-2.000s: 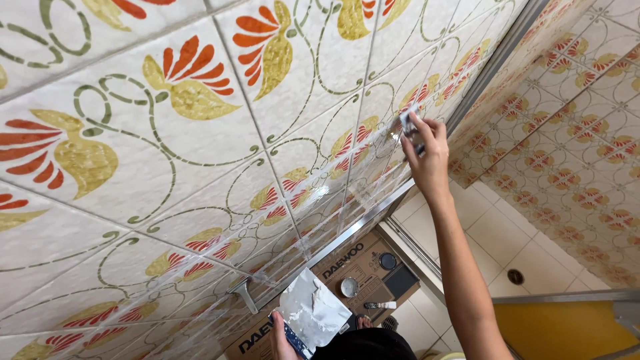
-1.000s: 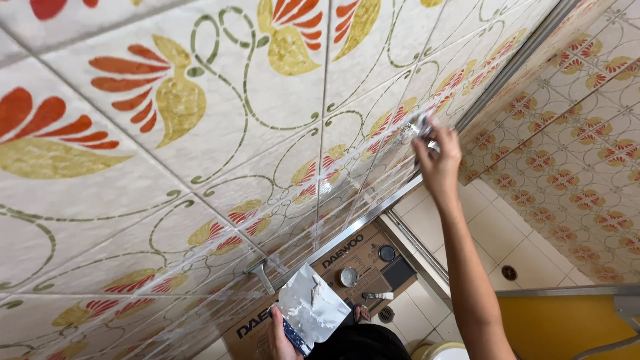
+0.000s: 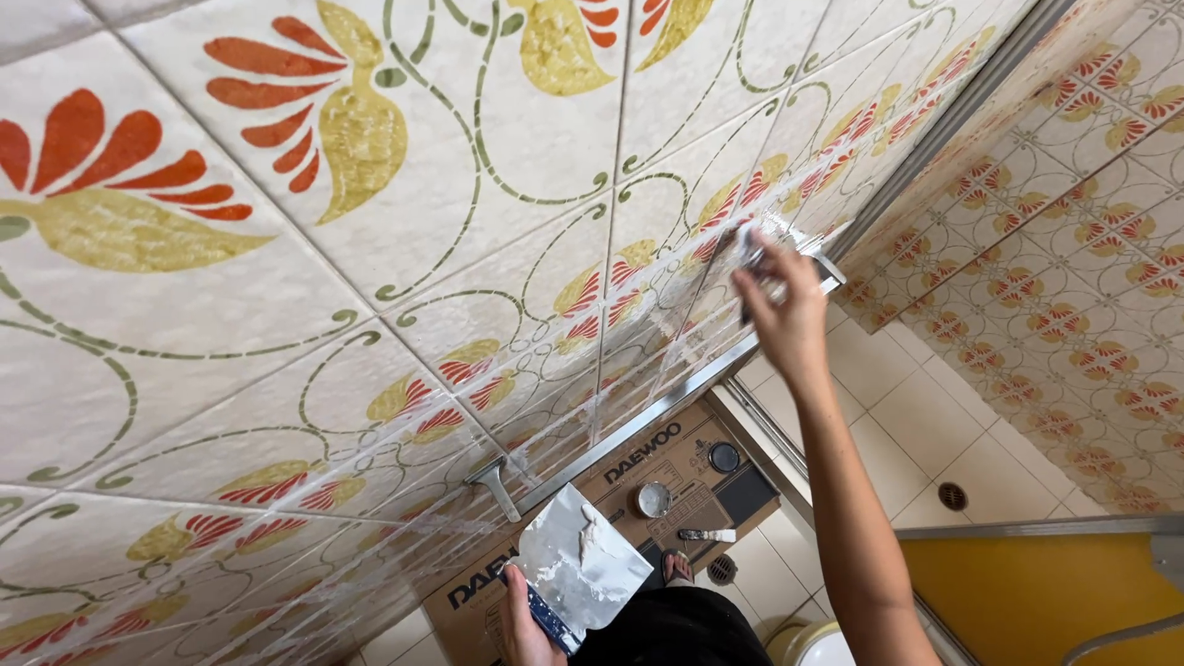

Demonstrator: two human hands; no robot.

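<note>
My left hand (image 3: 529,624) grips the dark blue handle of a wide metal putty knife (image 3: 585,560), whose blade carries a lump and smears of white paste. My right hand (image 3: 784,301) is blurred against the patterned tile wall (image 3: 518,268), its fingers closed around a small tool that I cannot make out clearly. White paste streaks run along a tile joint to the lower left of the right hand, and a white smear shows just beyond its fingers.
Flattened Daewoo cardboard (image 3: 638,462) covers part of the floor, with an open round tin (image 3: 653,499), a dark round lid (image 3: 723,457) and a paste-covered spatula (image 3: 707,535) on it. A metal bracket (image 3: 495,486) juts from the wall. A white bucket (image 3: 823,645) stands below my right arm; a floor drain (image 3: 952,496) lies beyond.
The right hand has moved down along the tile wall from its place two seconds ago. The left hand still holds the putty knife low in view. The view has shifted somewhat.
</note>
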